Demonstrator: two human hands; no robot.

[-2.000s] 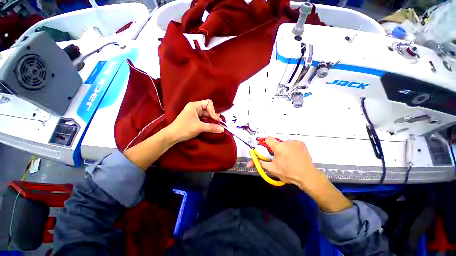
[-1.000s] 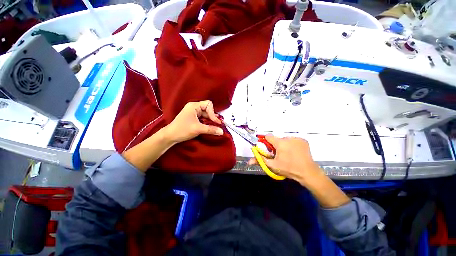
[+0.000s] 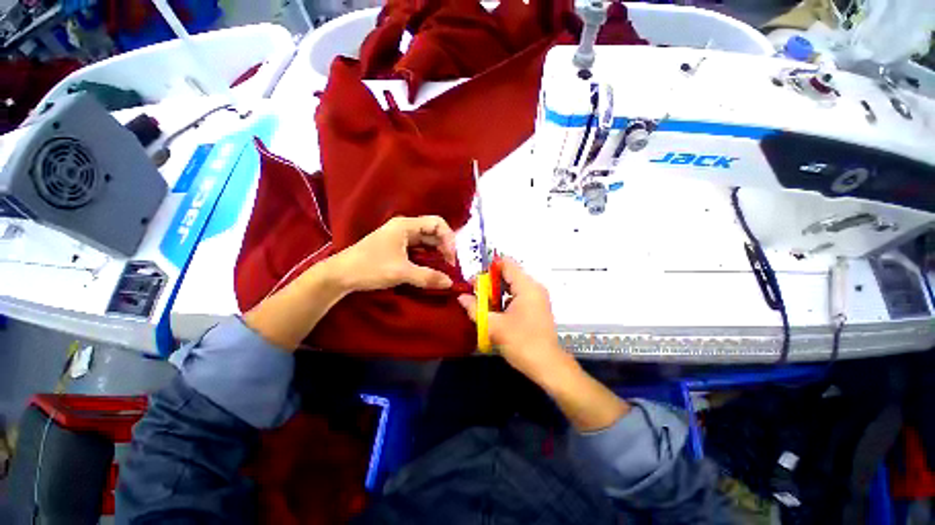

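A dark red garment (image 3: 395,154) lies in a large heap left of the needle area, with a pale seam line on its left part. My left hand (image 3: 395,256) rests over its lower part, thumb and fingers at the cloth edge; whether they pinch it is hard to tell. My right hand (image 3: 518,313) holds scissors (image 3: 483,297) by the red and yellow handle loops. The blades point away from me, over the white table beside the cloth, and look closed. The right fingertips are at the garment edge, close to the left hand.
The white JACK sewing machine (image 3: 677,154) stands to the right, its presser foot area behind the right hand. A dark cord (image 3: 759,272) lies on its table. A neighbouring machine's grey motor box (image 3: 82,174) is at far left. A blue bin (image 3: 379,441) is below the table edge.
My right hand has moved left with the scissors, up to the garment edge. The scissors have turned from pointing at the left fingertips to pointing away from me.
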